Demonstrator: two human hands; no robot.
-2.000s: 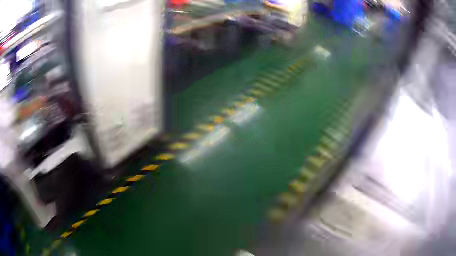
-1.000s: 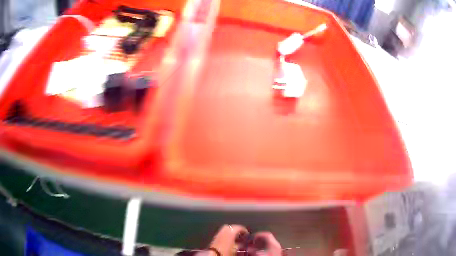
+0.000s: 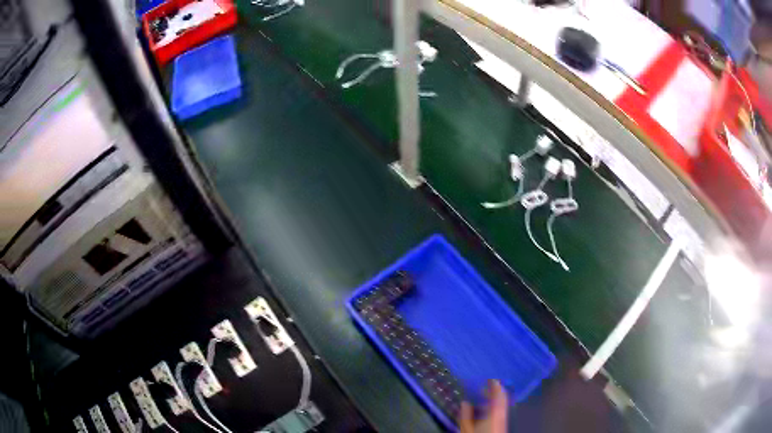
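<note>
A blue plastic tray (image 3: 487, 330) lies in front of me on the dark bench. Small black adapters (image 3: 415, 351) fill rows along its left side, with a short row at the upper left end. One hand shows at the bottom edge, cut off and blurred, and looks like my right hand (image 3: 486, 411). Its fingers are over the tray's near end; whether they hold anything is hidden. My left hand is not in view. White sockets (image 3: 230, 347) stand in a row on the black shelf at lower left, with thin white leads looping from them.
The test rack (image 3: 127, 245) stands at left. Another blue tray (image 3: 206, 78) and a red bin (image 3: 190, 34) are at upper left. A grey post (image 3: 408, 101) rises from the bench. White corded adapters (image 3: 550, 167) lie on green benchtop at right. Red bins (image 3: 669, 106) are at upper right.
The view has swung from the aisle, past a large red bin, to the bench with the blue tray. Two hands showed at the bottom one second ago; one shows now.
</note>
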